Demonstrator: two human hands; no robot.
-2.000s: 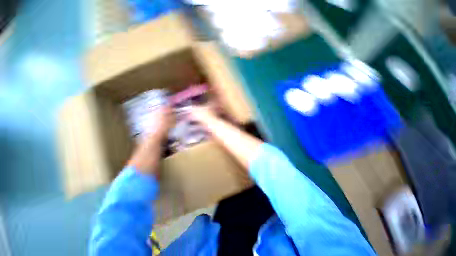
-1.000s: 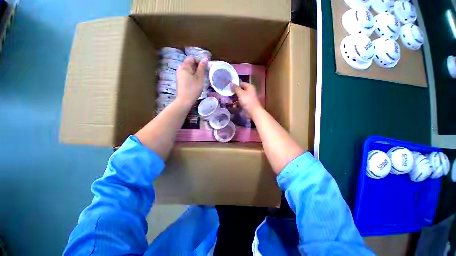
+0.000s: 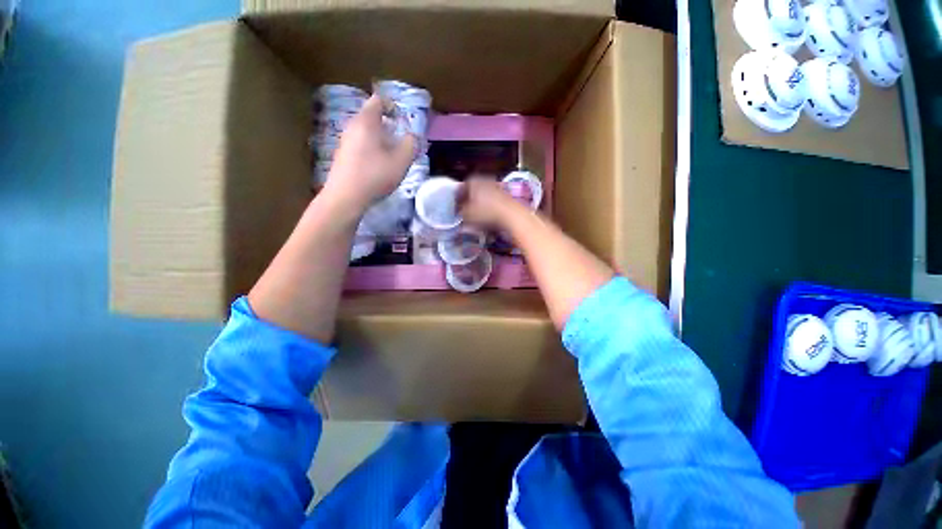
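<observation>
An open brown carton (image 3: 454, 367) holds stacked rows of white plastic rings (image 3: 338, 103) at its left. A pink layer pad (image 3: 485, 126) with dark windows lies on the right side. My left hand (image 3: 374, 155) is at the right-hand row of bagged rings, its fingers closed on the row's upper part. My right hand (image 3: 485, 205) is blurred, at a white ring (image 3: 441, 203); whether it grips it I cannot tell. Loose rings (image 3: 469, 271) lie just below, and another ring (image 3: 524, 190) lies to the right of my right hand.
The green bench (image 3: 723, 227) runs along the right. It bears a cardboard sheet (image 3: 816, 147) with white printed covers (image 3: 829, 91) and a blue tray (image 3: 837, 434) with more covers (image 3: 808, 344). The carton's flaps are folded out.
The ring that my right hand held up is no longer held there. One ring now lies at the pad's right. My right hand has moved slightly left and down.
</observation>
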